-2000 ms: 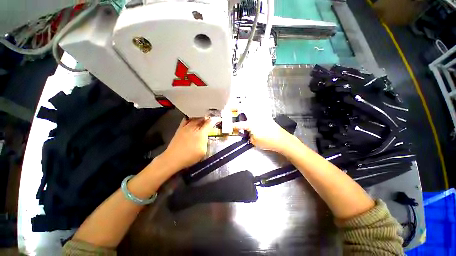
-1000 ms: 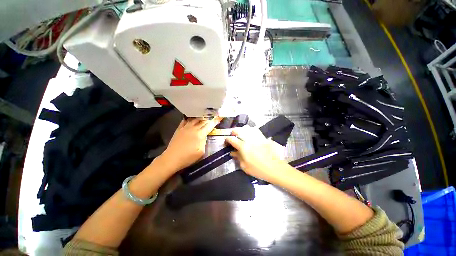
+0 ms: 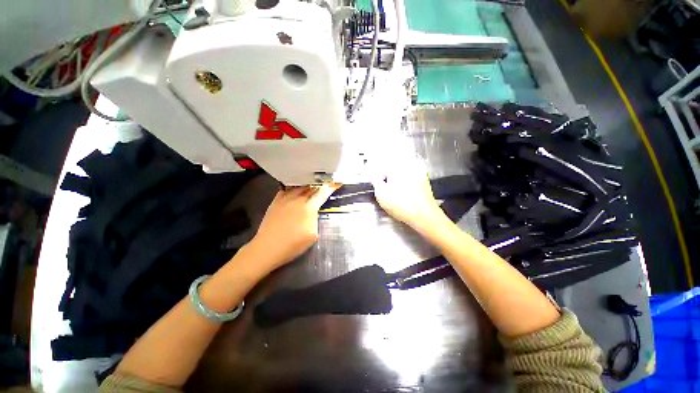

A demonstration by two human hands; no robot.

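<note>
My left hand (image 3: 294, 217) lies under the sewing machine head (image 3: 257, 92), fingertips at the left end of a black zipper piece (image 3: 351, 195). My right hand (image 3: 408, 201) has its fingers on the same piece further right, beside the bright clamp area. The zipper piece lies crosswise between my hands, over a thin yellow edge. The needle and my fingertips' exact contact are hidden or washed out by glare. A plain black fabric piece (image 3: 330, 295) with a wider right end lies on the metal plate (image 3: 307, 349) nearer me.
A pile of black fabric pieces (image 3: 146, 246) is at left. A pile of zippered pieces (image 3: 549, 176) is at right, one strip reaching toward the plain piece. A black cable (image 3: 625, 338) lies at the right edge. A blue bin (image 3: 675, 338) stands beyond it. A green-teal cover (image 3: 476, 77) is behind.
The zipper strip that lay slanting below my hands now lies crosswise between them at the machine. My right hand has moved up and right. My left hand has barely moved.
</note>
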